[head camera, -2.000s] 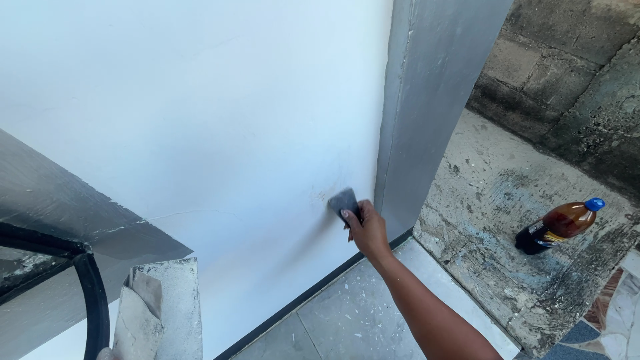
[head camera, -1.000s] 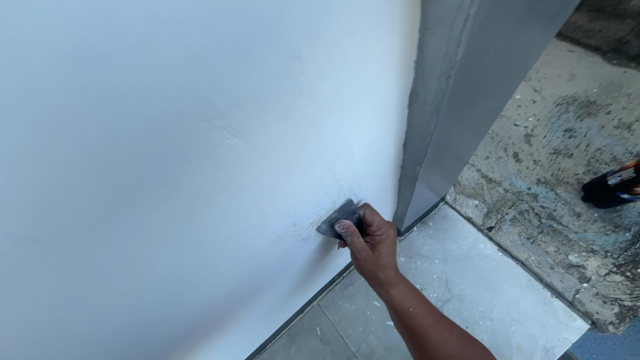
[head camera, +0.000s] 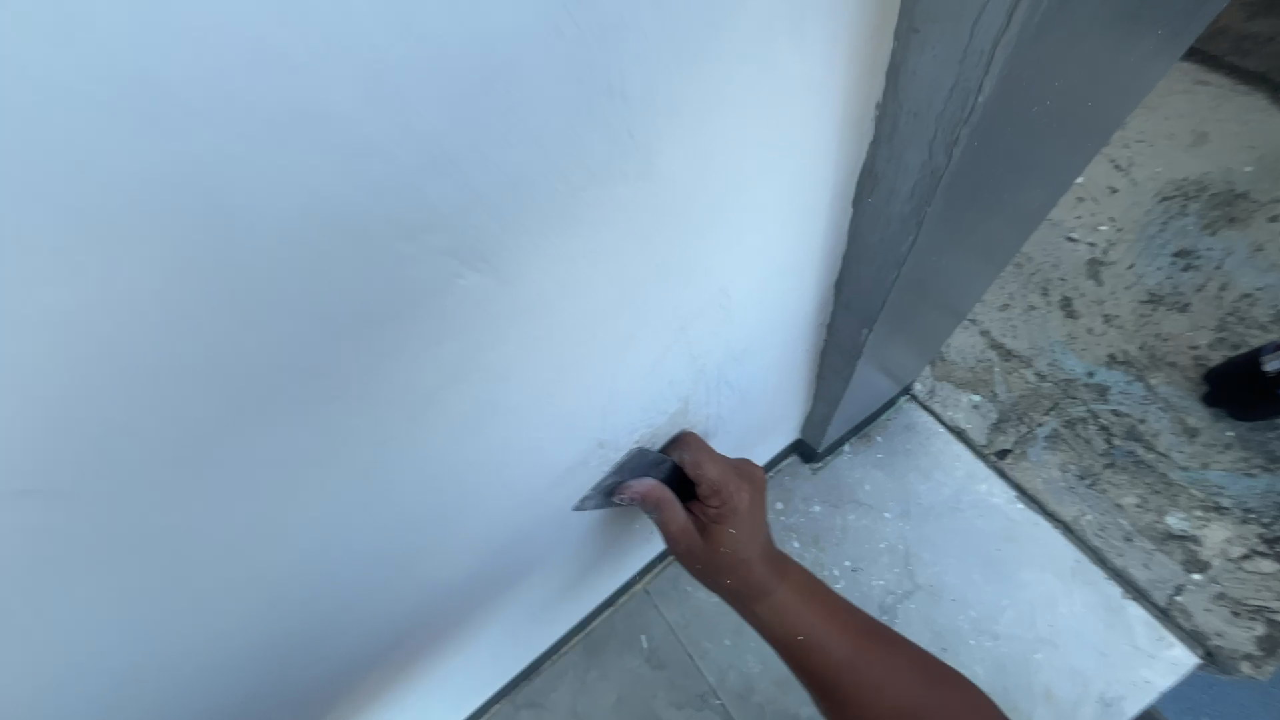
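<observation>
My right hand (head camera: 715, 505) grips a small dark scraper or putty knife (head camera: 640, 478), thumb on its near face and fingers around the far side. The tool's thin edge lies at the lower part of a white wall (head camera: 400, 300), just above the floor. Around and above the tool, the wall surface shows faint rough marks. My left hand is out of the frame.
A grey painted door frame or column (head camera: 960, 180) borders the wall on the right. Light floor tiles (head camera: 930, 560) with white specks lie below. Rough stained concrete (head camera: 1110, 400) stretches to the right, with the dark end of a bottle (head camera: 1245, 385) at the frame's edge.
The right hand keeps hold of the tool, which is now lower on the wall, nearer the floor. The view has shifted, so the bottle is mostly cut off.
</observation>
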